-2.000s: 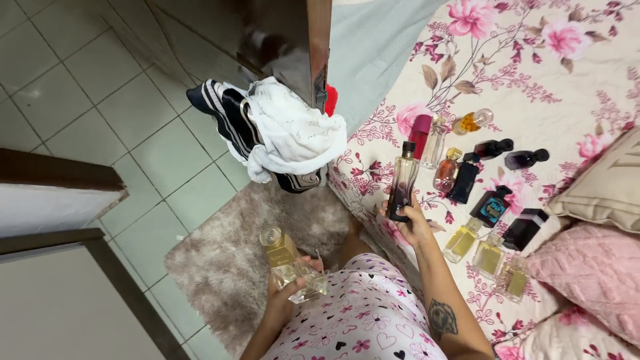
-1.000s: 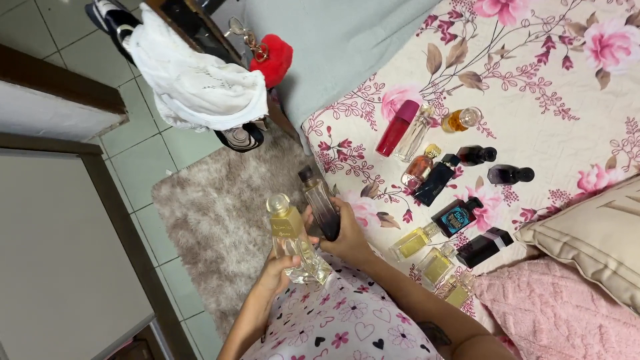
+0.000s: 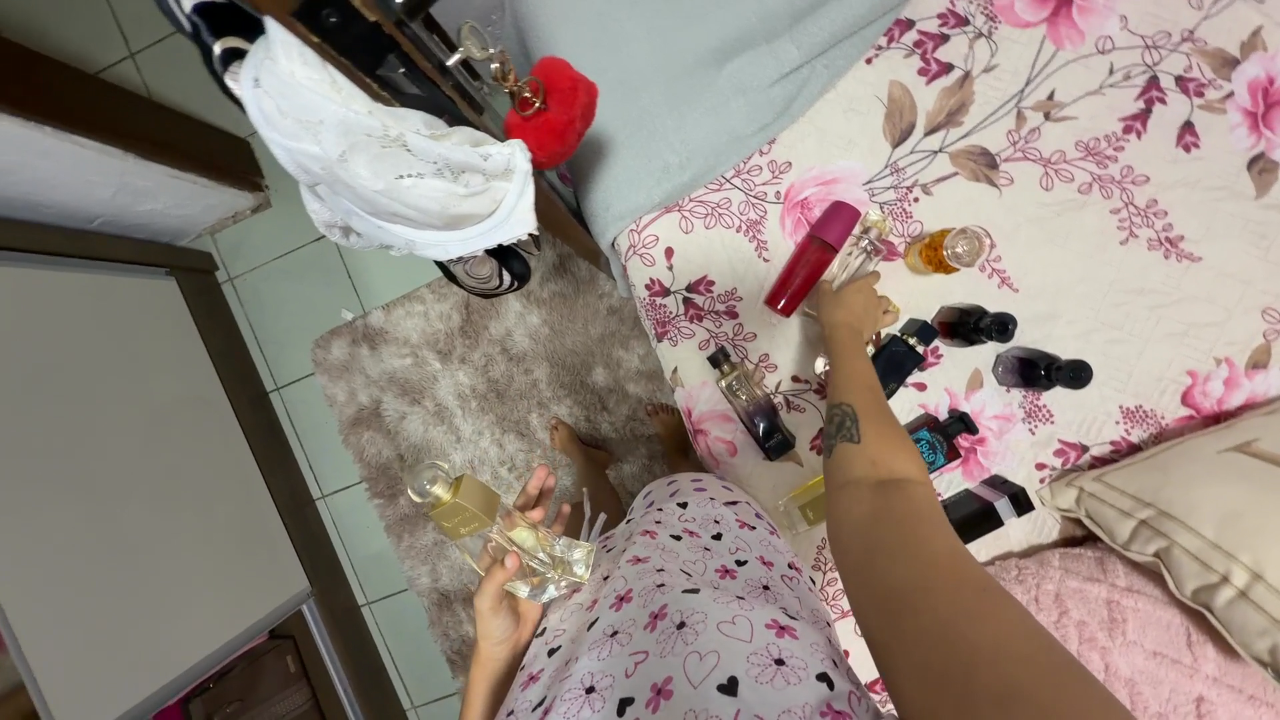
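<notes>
My left hand (image 3: 515, 580) holds a clear glass perfume bottle with a gold collar and round stopper (image 3: 500, 535) above the rug. My right hand (image 3: 853, 308) reaches over the bed and touches a clear perfume bottle (image 3: 862, 245); its fingertips are partly hidden, so its grip is unclear. Beside it lies a red bottle with a magenta cap (image 3: 812, 258). A dark purple-tinted perfume bottle (image 3: 752, 405) lies near the bed's edge. An amber bottle (image 3: 935, 252) and dark bottles (image 3: 962, 325) are to the right. My forearm partly covers a yellow bottle (image 3: 805, 503) and a black one (image 3: 985, 508).
The floral bedspread (image 3: 1080, 230) borders a shaggy rug (image 3: 480, 370) on a tiled floor. White clothing (image 3: 390, 180) and a red pompom keychain (image 3: 555, 110) hang at the furniture. A beige pillow (image 3: 1190, 520) and pink blanket (image 3: 1090, 620) lie at the lower right.
The dark purple-tinted bottle, earlier in my right hand, now lies on the bed. My right hand has moved to the bottles farther up the bed. My left hand still holds its bottle.
</notes>
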